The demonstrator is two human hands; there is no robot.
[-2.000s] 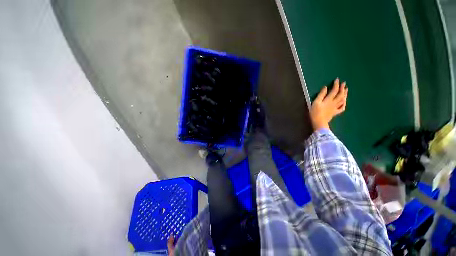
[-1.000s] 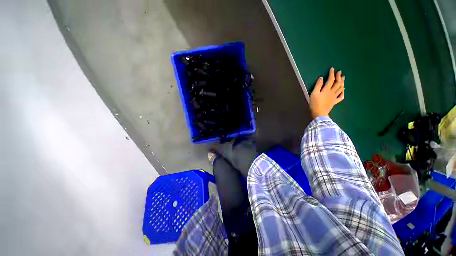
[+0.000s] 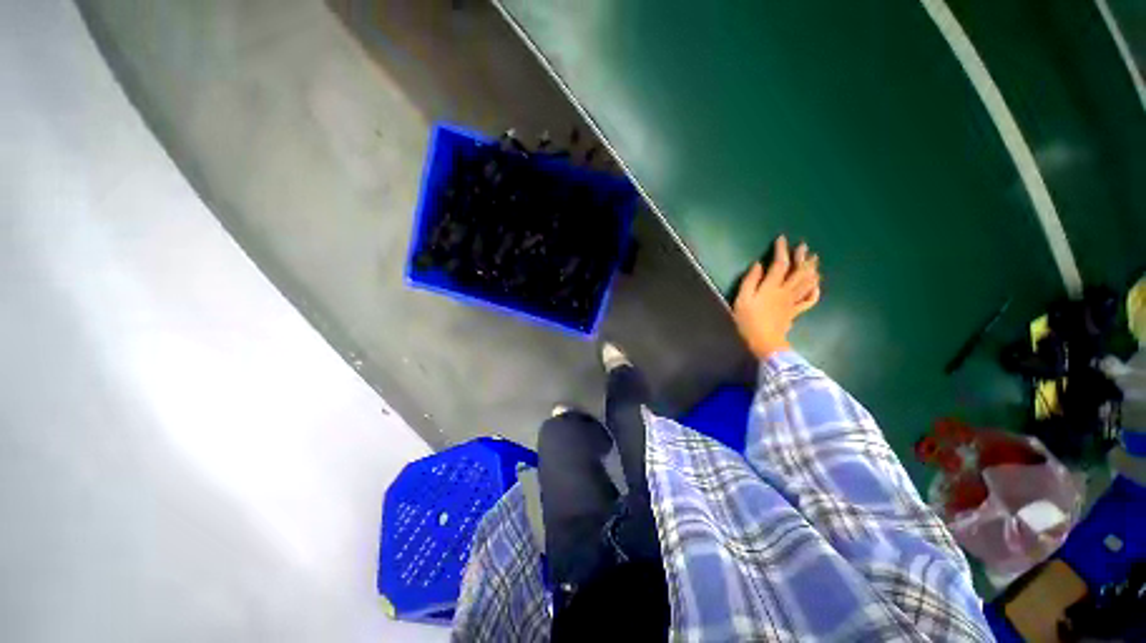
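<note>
A blue bin (image 3: 424,226) full of black cable assemblies (image 3: 522,232) stands on the grey floor in front of my feet, beside the green bench (image 3: 880,163). My right hand (image 3: 779,291) rests on the bench near its edge, empty, with the fingers apart. My left hand is out of the picture; only the left side of my plaid clothing shows, next to the blue stool.
A blue stool with a holed top (image 3: 440,521) stands at the lower left. On the bench at the right lie a slim dark tool (image 3: 978,337), black parts (image 3: 1068,352) with yellow pieces, red-brown rubber bands (image 3: 951,446) and a clear bag (image 3: 1018,509). A white surface (image 3: 163,415) fills the left.
The view has shifted, and the bin now appears turned and close against the bench edge. My feet appear just below it. My right hand stays on the bench. My left hand's fingers, seen earlier by the stool, are out of view.
</note>
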